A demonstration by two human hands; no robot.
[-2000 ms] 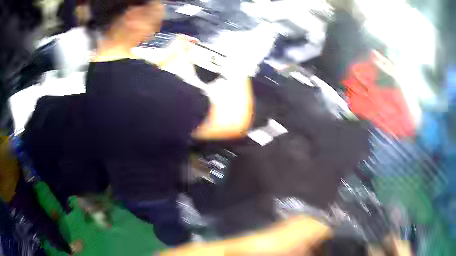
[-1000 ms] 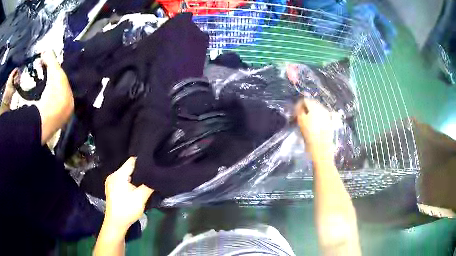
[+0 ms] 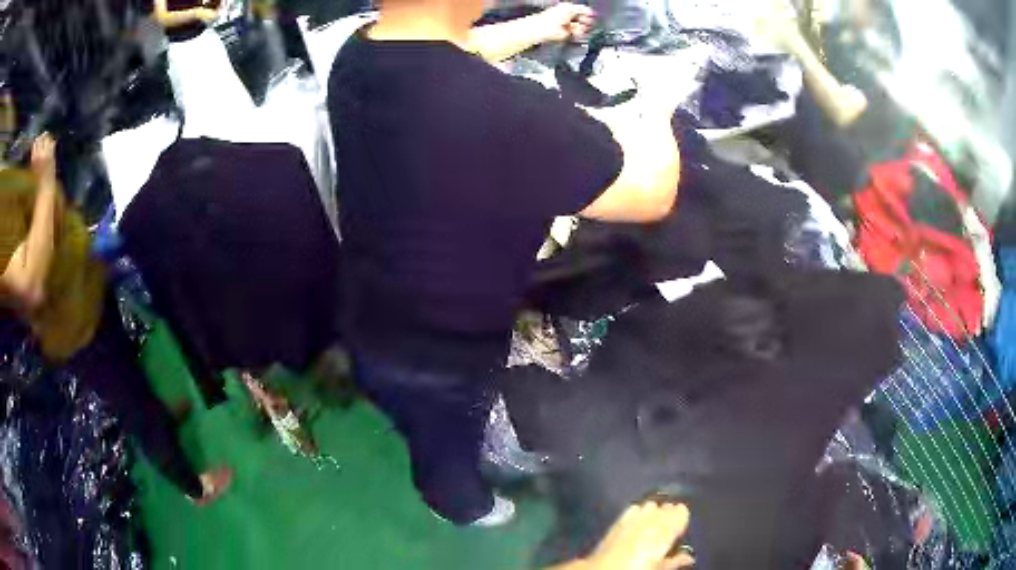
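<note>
A large dark garment [image 3: 713, 412] is spread over the pile at the centre right and bottom. My left hand [image 3: 646, 537] is at the bottom edge, partly cut off, with its fingers curled onto the near part of the dark cloth. What lies inside the fist is hidden. A small white label [image 3: 691, 281] lies on the dark pile above the garment. My right hand is not in view.
A person in a dark top [image 3: 446, 200] stands close on the left, arm over the pile. Other workers stand further left on green floor [image 3: 334, 479]. Red garments [image 3: 925, 239] and wire mesh [image 3: 947, 445] are at the right.
The view swung right to the cage and back left. One second ago both my hands showed, left at the dark garment, right at the clear bag; now only the left shows, at the bottom.
</note>
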